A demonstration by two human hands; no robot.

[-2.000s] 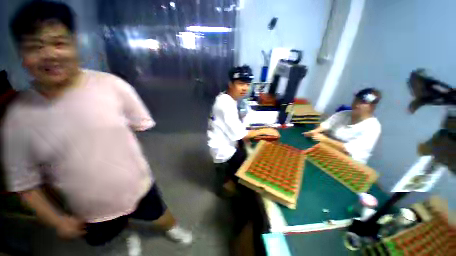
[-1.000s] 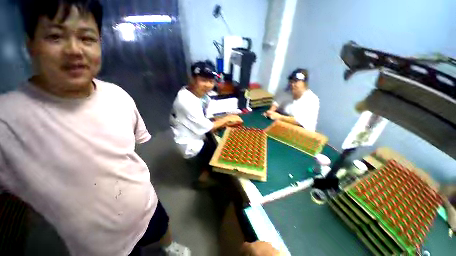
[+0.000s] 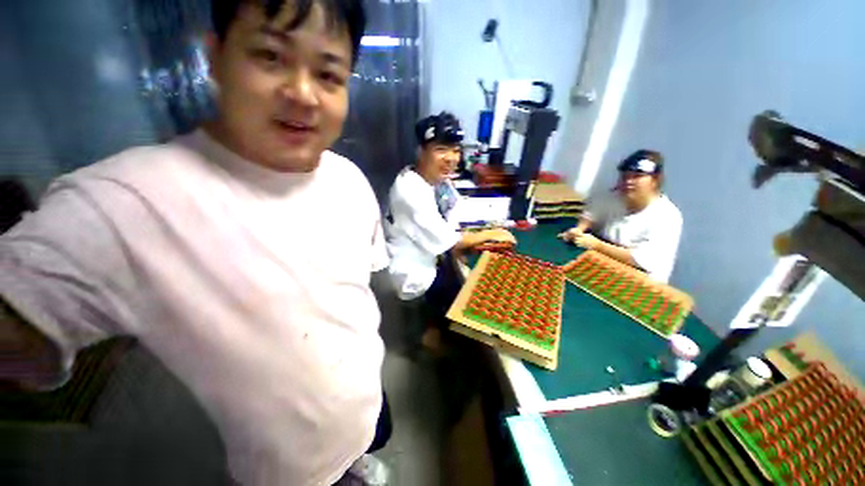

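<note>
Neither of my hands shows in the view. A stack of loaded trays [image 3: 806, 418], with red-and-green parts in rows on brown boards, lies at the lower right and is cut off by the edge. Another loaded tray [image 3: 517, 299] lies on the dark green bench [image 3: 607, 361], its near corner over the bench's left edge. A third loaded tray [image 3: 631, 289] lies to its right, in front of a seated person.
A person in a pink shirt [image 3: 275, 256] stands close on the left, one arm reaching towards me. Two people in white shirts sit at the bench's far end. A black lamp post [image 3: 711, 370], a tape roll [image 3: 664, 420] and a lidded jar [image 3: 683, 348] stand on the right.
The view has turned left, so bench and trays sit further right. The person in pink is nearer, with an arm stretched towards the camera. A blurred bit of hand at the lower edge is gone.
</note>
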